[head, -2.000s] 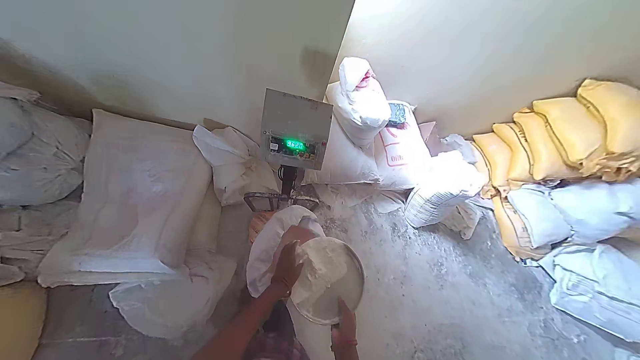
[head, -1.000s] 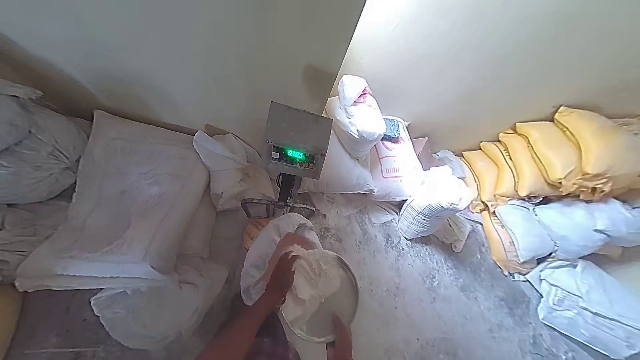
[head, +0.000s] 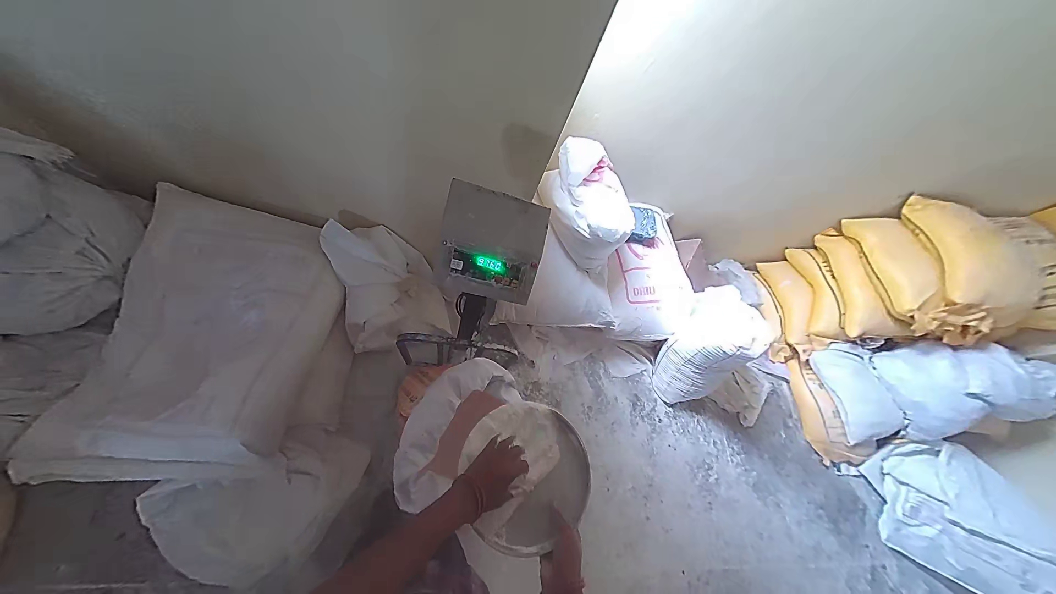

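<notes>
A round metal pan (head: 569, 487) holding white powder (head: 532, 429) is tilted beside the mouth of an upright white sack (head: 417, 462). My right hand (head: 563, 536) grips the pan at its lower right rim, the fingers partly hidden. My left hand (head: 497, 476), with a band at the wrist, lies on the powder with its fingers spread. Behind the sack stands a weighing scale with a lit green display (head: 488, 264) on a grey metal box; part of its platform frame (head: 425, 351) shows.
Flat white sacks (head: 223, 330) are stacked at the left. Filled white sacks (head: 577, 289) stand in the wall corner beyond the scale. Yellow sacks (head: 883, 264) and pale sacks (head: 932, 388) line the right wall. Powder marks the concrete floor (head: 660, 495).
My left hand has moved from the pan's left side, near the sack's mouth, onto the powder. The pan remains beside the sack, held by my right hand.
</notes>
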